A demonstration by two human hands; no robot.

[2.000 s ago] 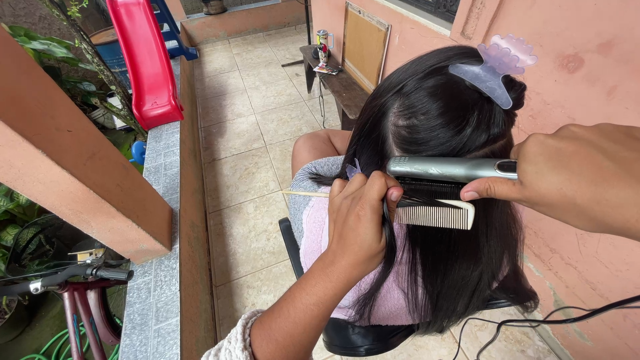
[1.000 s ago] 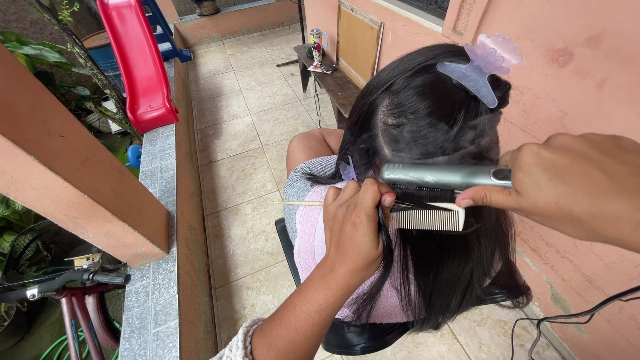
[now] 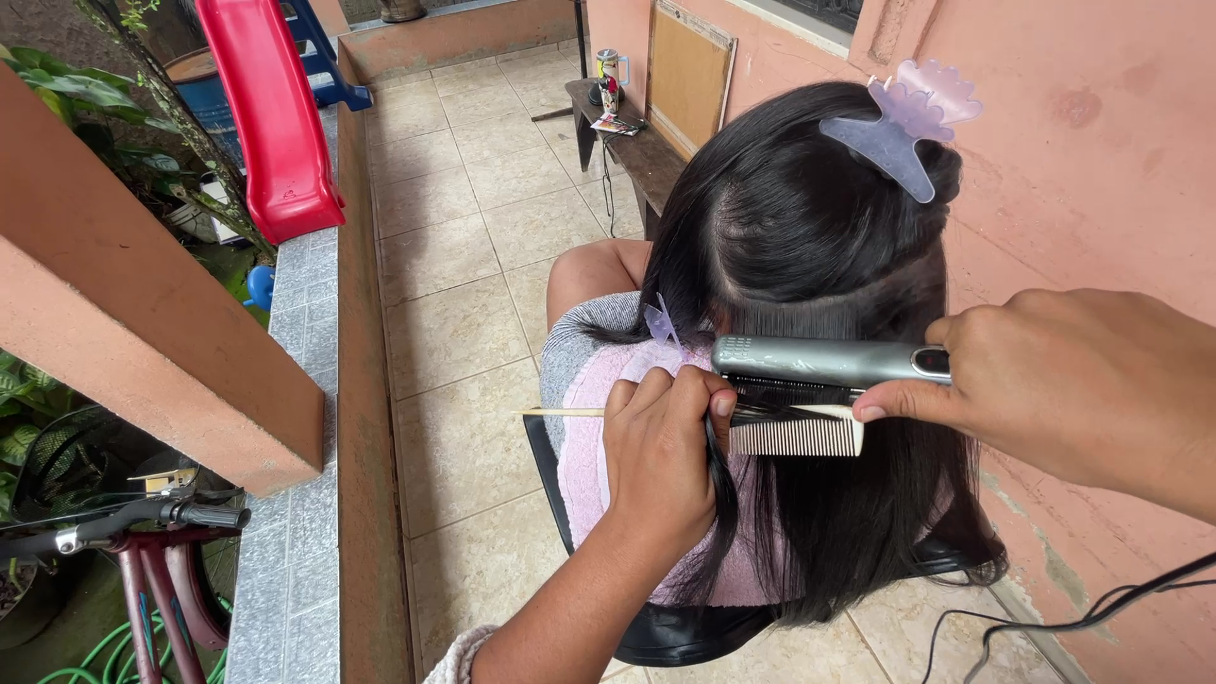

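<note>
My left hand (image 3: 665,451) grips a cream rat-tail comb (image 3: 798,437), its thin tail pointing left, together with a lock of black hair. My right hand (image 3: 1064,389) holds a silver hair straightener (image 3: 826,359) just above the comb, with hair passing at its plates. The long black hair (image 3: 807,218) belongs to a person seated with their back to me. A large lilac claw clip (image 3: 883,142) holds hair on top of the head, and a smaller lilac clip (image 3: 660,321) sits at the left side. A pink towel (image 3: 589,456) covers the shoulders.
The person sits on a black chair (image 3: 689,638). A power cord (image 3: 1092,617) hangs at lower right by the peach wall (image 3: 1073,209). A wooden bench (image 3: 646,161) holds a tumbler (image 3: 608,81). At left are a ledge (image 3: 290,570), pillar (image 3: 142,285), red slide (image 3: 271,114) and bicycle (image 3: 142,551).
Both hands, with the straightener and the comb, have moved lower along the hair, away from the scalp.
</note>
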